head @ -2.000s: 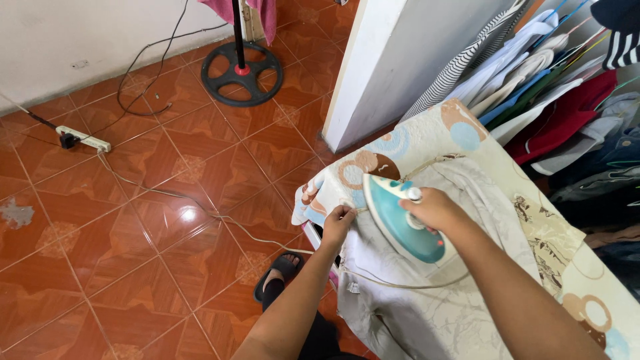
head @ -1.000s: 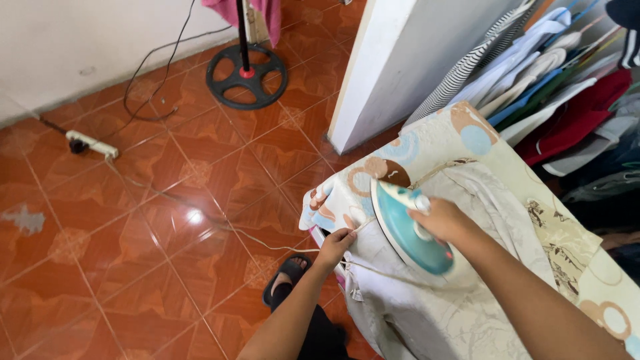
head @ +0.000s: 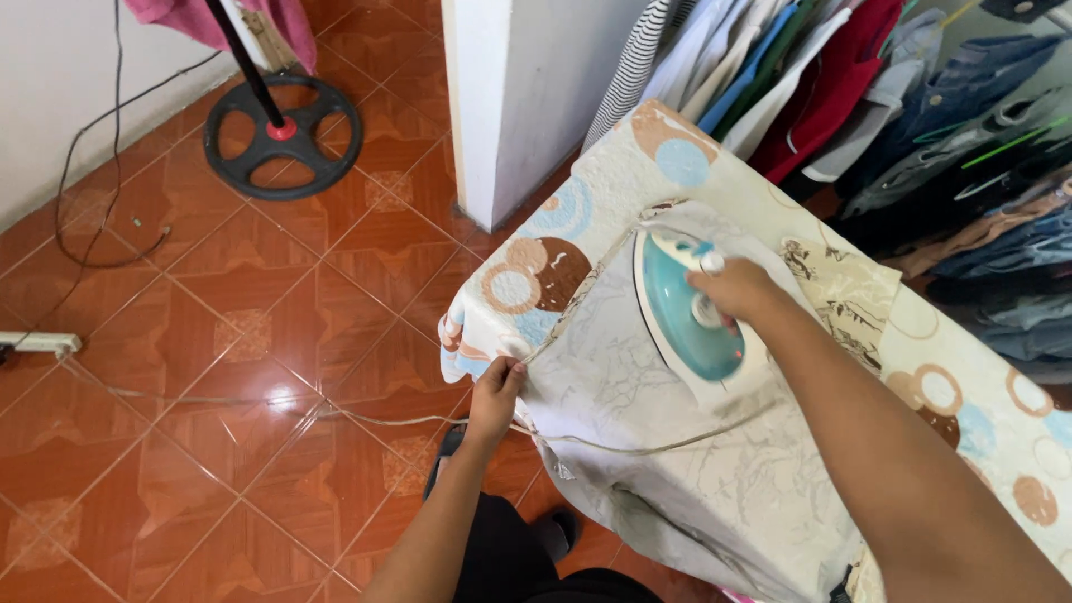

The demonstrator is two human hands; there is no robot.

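Observation:
A light grey patterned garment (head: 620, 368) lies over a table covered by a cream cloth with brown and blue circles (head: 745, 172). My right hand (head: 737, 289) grips the handle of a teal and white clothes iron (head: 682, 310), whose soleplate is down on the garment. At the table's left corner my left hand (head: 500, 385) pinches the garment's edge between thumb and fingers. The iron's pale cord (head: 636, 450) runs across the garment below the iron, passes just under my left hand and drops to the floor.
Hanging clothes (head: 796, 92) crowd the upper right beside the table. A white wall end (head: 481, 109) stands beyond it. At the left, a white power strip (head: 42, 342) lies on the red tiled floor (head: 209, 435), near a stand's round black base (head: 283, 136) and a loose dark cable (head: 63, 201).
The iron has shifted slightly over the garment in my right hand. My left hand keeps its hold at the table's corner. The view has moved a little.

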